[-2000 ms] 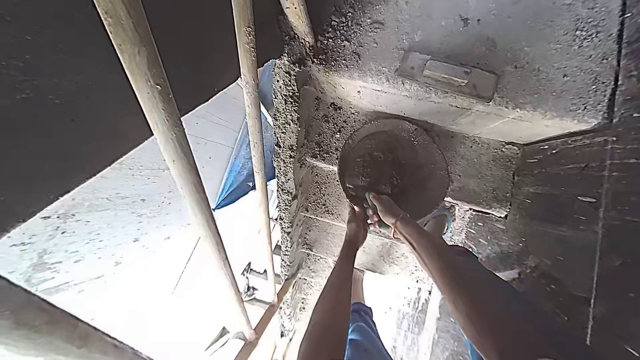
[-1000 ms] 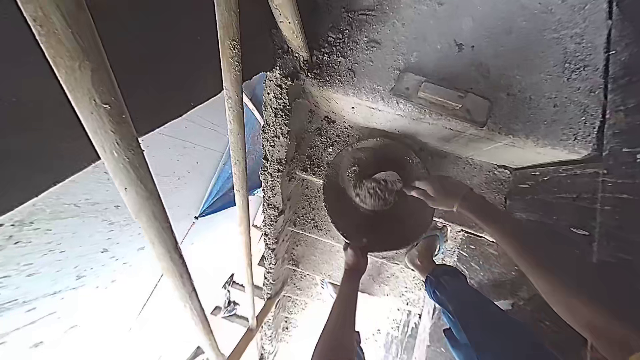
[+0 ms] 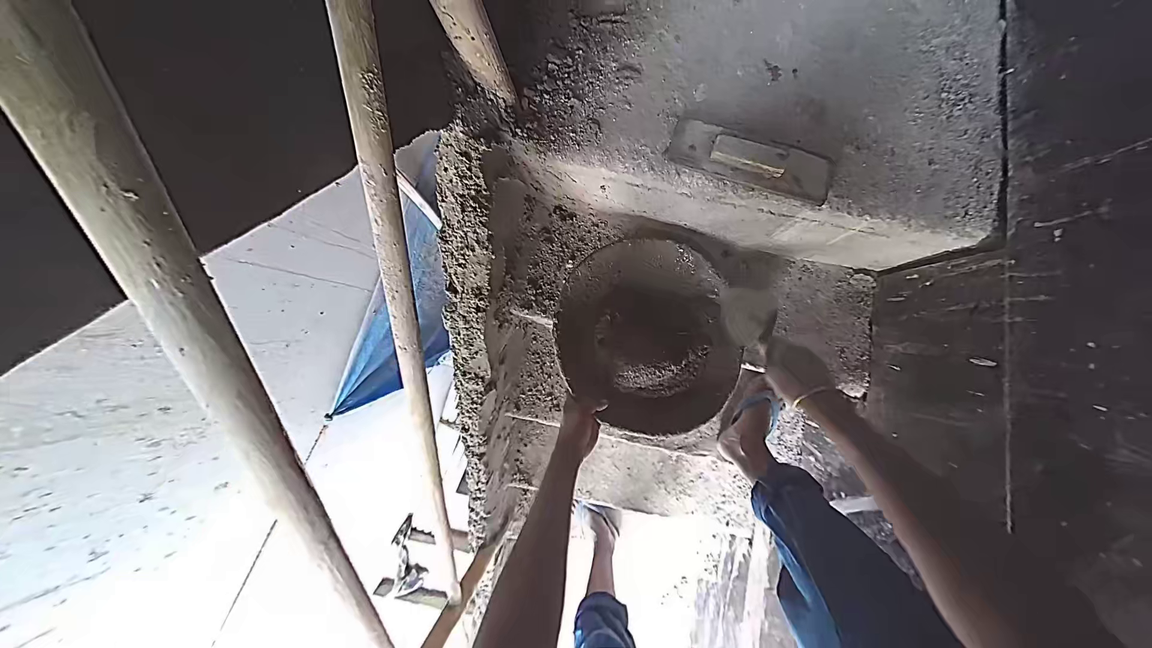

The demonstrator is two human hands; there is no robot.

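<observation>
A round, dark mortar pan (image 3: 652,333) rests on a rough concrete stair step, with some wet mortar (image 3: 661,373) inside near its lower side. My left hand (image 3: 582,423) grips the pan's lower-left rim. At the pan's right edge, my right hand (image 3: 796,369) holds a trowel by its handle; the blade (image 3: 749,315) is blurred and lies over the rim. Above the pan, a flat plastering float (image 3: 751,160) with a pale handle lies on the landing, touched by neither hand.
Wooden poles (image 3: 387,198) stand along the left side, beside the stairs' rough edge (image 3: 468,342). A blue tarp (image 3: 396,315) hangs beyond them. A dark wall (image 3: 945,360) is at the right. My sandalled feet (image 3: 747,432) stand on lower steps.
My left hand has gone from beside my right hand to the pan's lower-left rim. My right hand has moved from the pan's lower side to its right edge with the trowel.
</observation>
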